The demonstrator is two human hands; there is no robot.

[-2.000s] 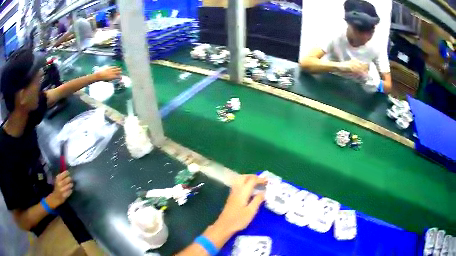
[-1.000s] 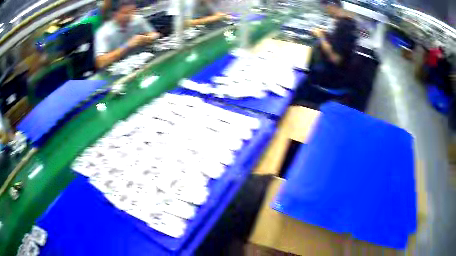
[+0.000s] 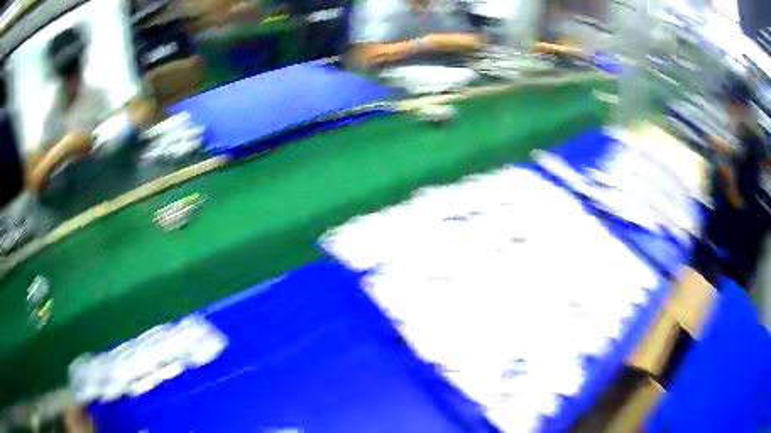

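The picture is badly blurred. A short row of white housings (image 3: 148, 359) lies along the belt-side edge of a blue plastic sheet (image 3: 287, 355) at lower left. A large block of close-set white housings (image 3: 507, 279) covers the blue sheet to the right. A small skin-coloured patch (image 3: 79, 419) shows at the bottom left, below the row's end. It may be part of my left hand, but its state cannot be told. My right hand is not in view.
The green belt (image 3: 279, 190) runs behind the sheets with small clumps (image 3: 179, 211) on it. Across it are a blue sheet stack (image 3: 283, 101) and workers. More housings (image 3: 647, 182) lie at far right. A carton (image 3: 676, 326) and another blue sheet (image 3: 719, 372) are at lower right.
The view has swung right, then partly back left. My left hand, clearly seen at the row two seconds ago, no longer shows clearly. The short row is again in view.
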